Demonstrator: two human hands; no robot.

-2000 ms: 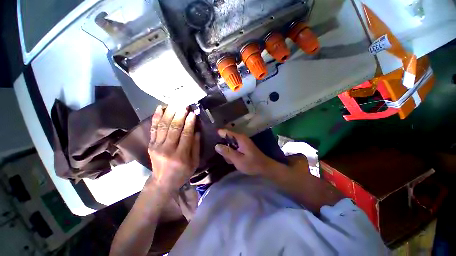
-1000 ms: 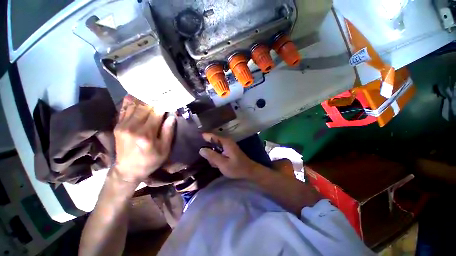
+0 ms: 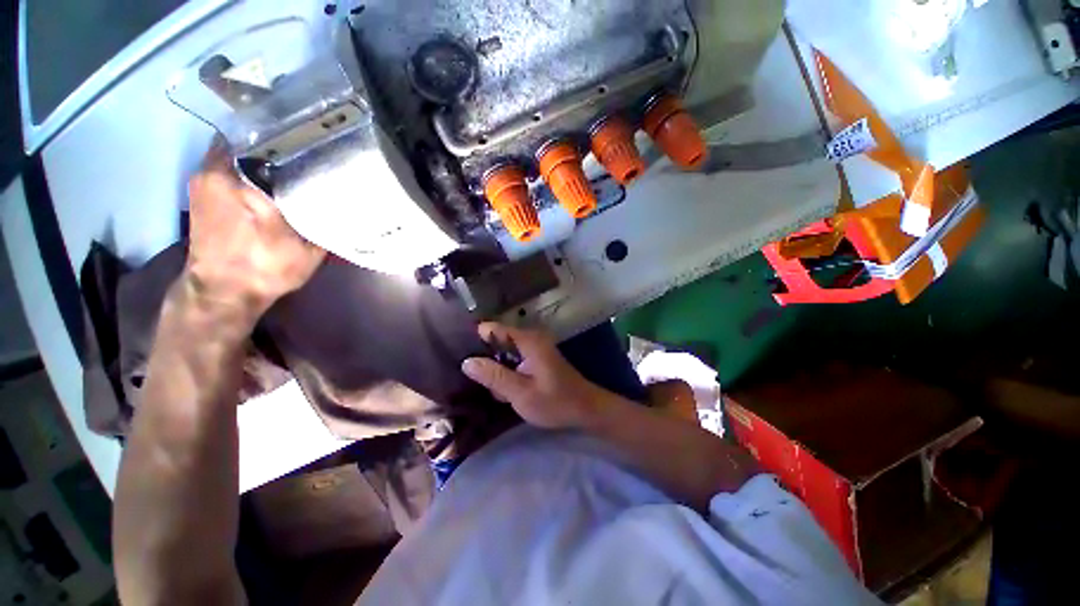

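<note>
Dark brown cloth (image 3: 355,337) lies left of and below the needle area (image 3: 434,276) of the grey-white overlock machine (image 3: 569,65) and reaches over the table edge to the lap. My left hand (image 3: 243,243) is at the cloth's far side, left of the rounded white front cover (image 3: 367,195); its fingertips are hidden, so its grip does not show. My right hand (image 3: 529,376) is at the cloth's right edge, just below the dark needle plate surround (image 3: 515,282). It holds a small dark item (image 3: 506,353), mostly covered by the fingers.
Four orange tension knobs (image 3: 566,178) stand in a row on the machine. The white table (image 3: 101,178) curves round at left. An orange strapped holder (image 3: 936,231) and a red plastic piece (image 3: 817,278) are at right. An open red-and-brown cardboard box (image 3: 805,462) is below.
My left hand has moved from beside the needle area to the left and away from me, beside the front cover. The cloth near the needle is more spread out. My right hand has barely moved.
</note>
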